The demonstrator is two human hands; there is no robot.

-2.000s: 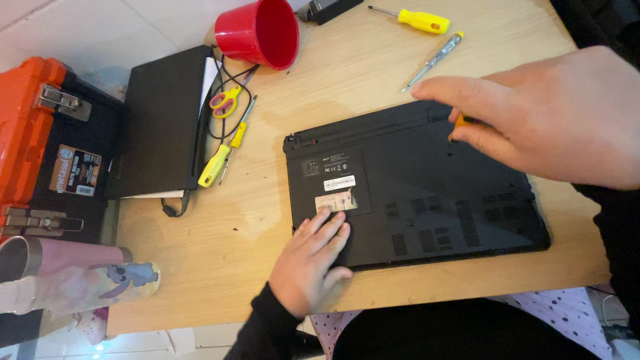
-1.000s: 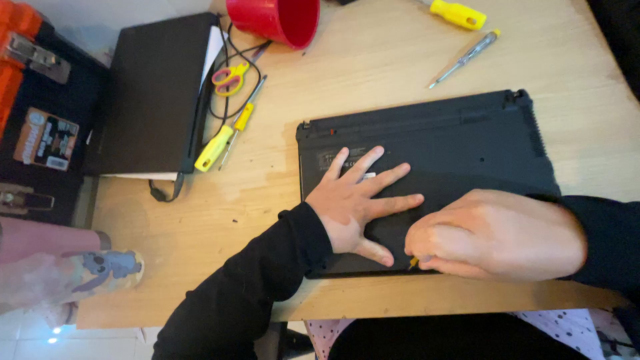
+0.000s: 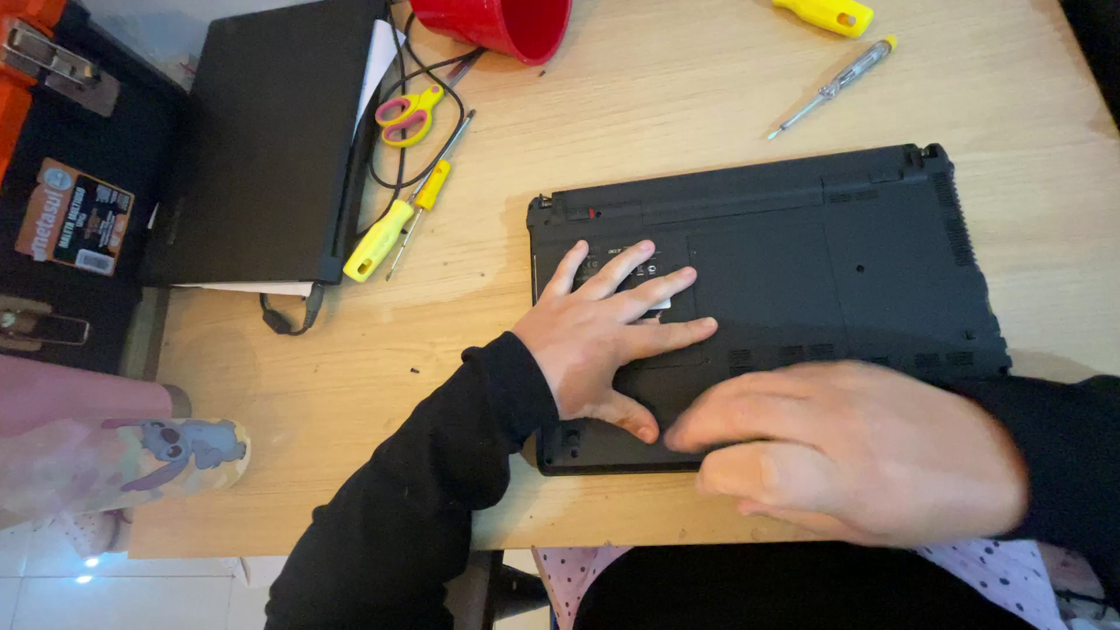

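Note:
A black laptop (image 3: 770,271) lies upside down on the wooden table, its vents, a small red latch and labels facing up. My left hand (image 3: 612,337) rests flat on its left part with the fingers spread, holding nothing. Over the laptop's near edge is my right hand (image 3: 840,446), fingers curled and slightly blurred. What it may hold is hidden beneath the fingers.
A clear-handled screwdriver (image 3: 836,86) and a yellow handle (image 3: 827,13) lie beyond the laptop. Leftward are yellow screwdrivers (image 3: 381,241), scissors (image 3: 409,115), a red cup (image 3: 512,26), a closed black laptop (image 3: 262,140), a toolbox (image 3: 79,201) and a tumbler (image 3: 175,455).
My right hand came down from above the laptop's right side to its near edge. My left hand moved farther up the laptop and spread its fingers. The yellow thing seen earlier at my right fingers is now hidden.

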